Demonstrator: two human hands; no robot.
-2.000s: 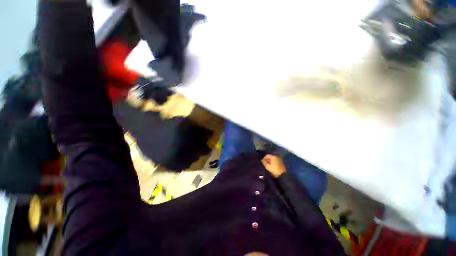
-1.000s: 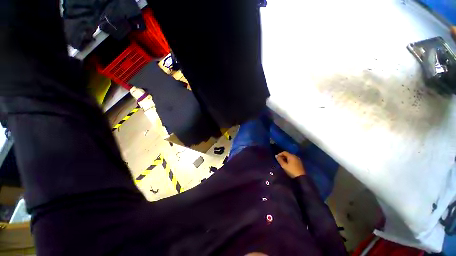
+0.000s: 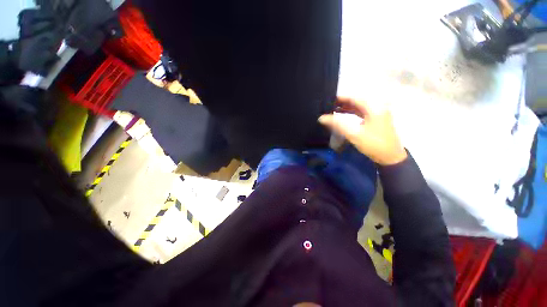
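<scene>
A long black cut panel (image 3: pixel 258 66) hangs over the table's near edge and fills the upper middle, close to the camera. My right hand (image 3: pixel 369 129) is at the panel's lower right edge, above the white table cover (image 3: pixel 414 156). Its thumb and fingers are apart with a gap between them. The thumb tip overlaps the panel's edge; no firm grip shows. My left hand is out of the picture; only its dark sleeve (image 3: pixel 54 198) shows, large and blurred at the left.
A steam iron (image 3: pixel 480 36) rests at the table's far right. Red crates (image 3: pixel 108 84) and black cloth (image 3: pixel 45 36) are at upper left. A dark panel (image 3: pixel 174 129) drapes over a cardboard box (image 3: pixel 225 172) on the floor. Another red crate (image 3: pixel 471 258) is below the table.
My right hand has risen from beside my body to the black panel's edge, and its fingers have spread. The panel now covers more of the table's left part.
</scene>
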